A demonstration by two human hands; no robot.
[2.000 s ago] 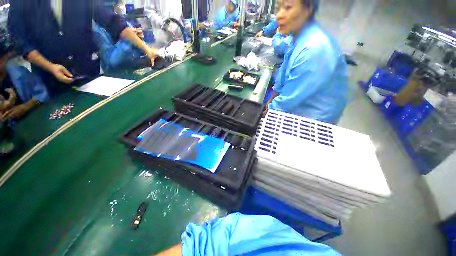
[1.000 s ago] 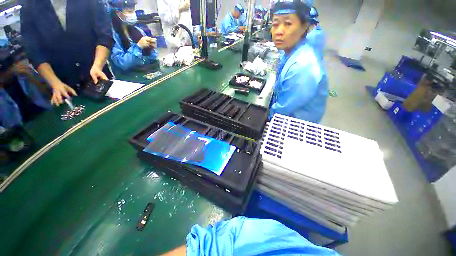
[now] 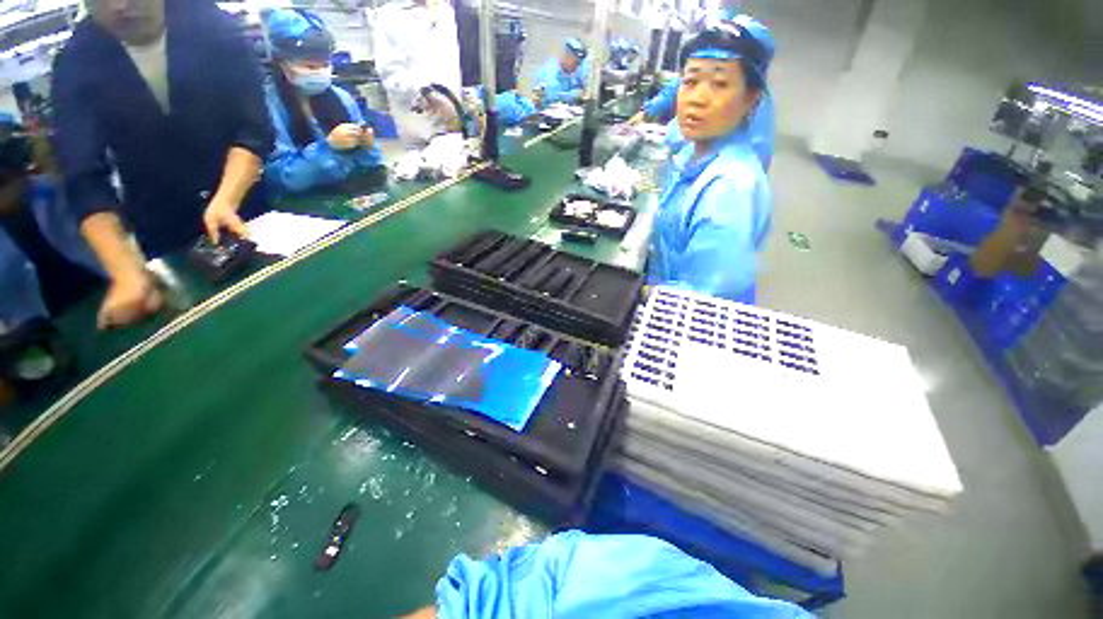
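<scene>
My blue right sleeve shows at the bottom edge with a sliver of forearm; both hands are out of the picture. A small black device module [image 3: 338, 538] lies on the green bench [image 3: 230, 399] near the bottom. A blue glossy film sheet with dark grey strips [image 3: 450, 365] lies on a stack of black parts trays [image 3: 484, 450]. A second black tray stack [image 3: 541, 276] stands behind it, with dark pieces in its slots.
A white tray stack [image 3: 823, 423] stands right of the black trays, above a blue bin [image 3: 714, 532]. A small black tray [image 3: 595, 214] holds pale pieces farther along. Clear scraps dot the bench. A person in blue stands beyond the trays; others work across the bench.
The view has shifted slightly. The person in dark clothing across the bench has moved their hands to a small black tray and the bench beside it. Module and film sheet stay in place.
</scene>
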